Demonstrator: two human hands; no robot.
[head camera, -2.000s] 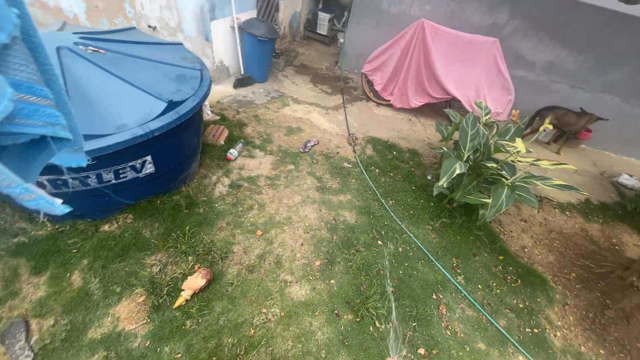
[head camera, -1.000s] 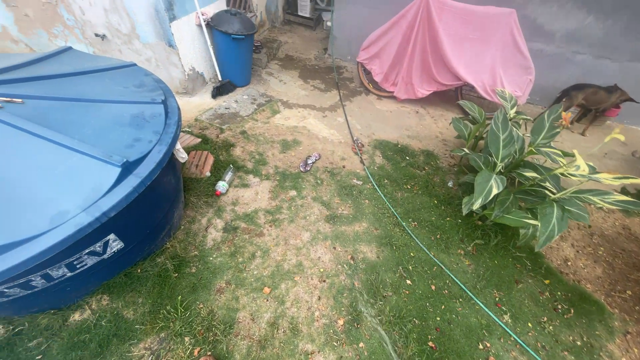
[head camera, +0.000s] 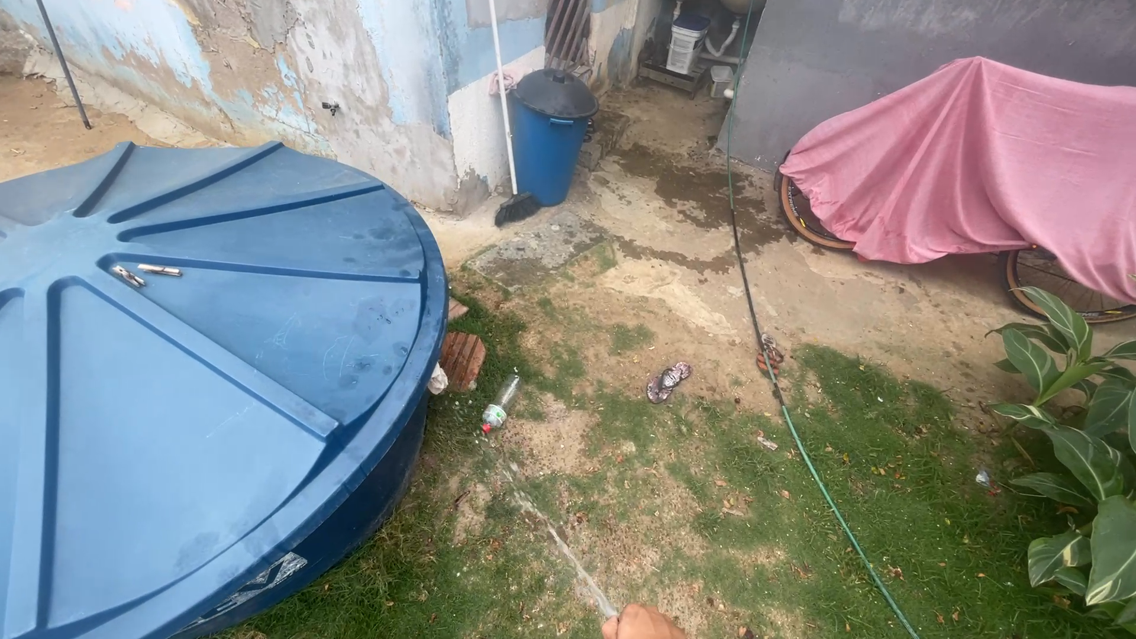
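My right hand (head camera: 644, 623) shows only in part at the bottom edge, its fingers closed around the end of a hose, most of which is hidden. From it a water jet (head camera: 568, 552) runs up and left over the grass, towards a clear plastic bottle (head camera: 501, 406) with a red cap that lies near the blue tank. A green garden hose (head camera: 832, 501) runs up the yard at the right of the hand, dark in its middle stretch. My left hand is out of view.
A blue water tank lid (head camera: 222, 355) with clothespins (head camera: 160, 269) fills the left. Flip-flops (head camera: 667, 382), a brick (head camera: 462, 359), a broom (head camera: 516, 209) and a blue bin (head camera: 550, 142) stand or lie beyond. A leafy plant (head camera: 1092, 444) and pink-covered bicycle (head camera: 976, 169) are at the right.
My right hand has come into view at the bottom edge, and the water jet now reaches close to the bottle. The view has turned left; the dog is out of view.
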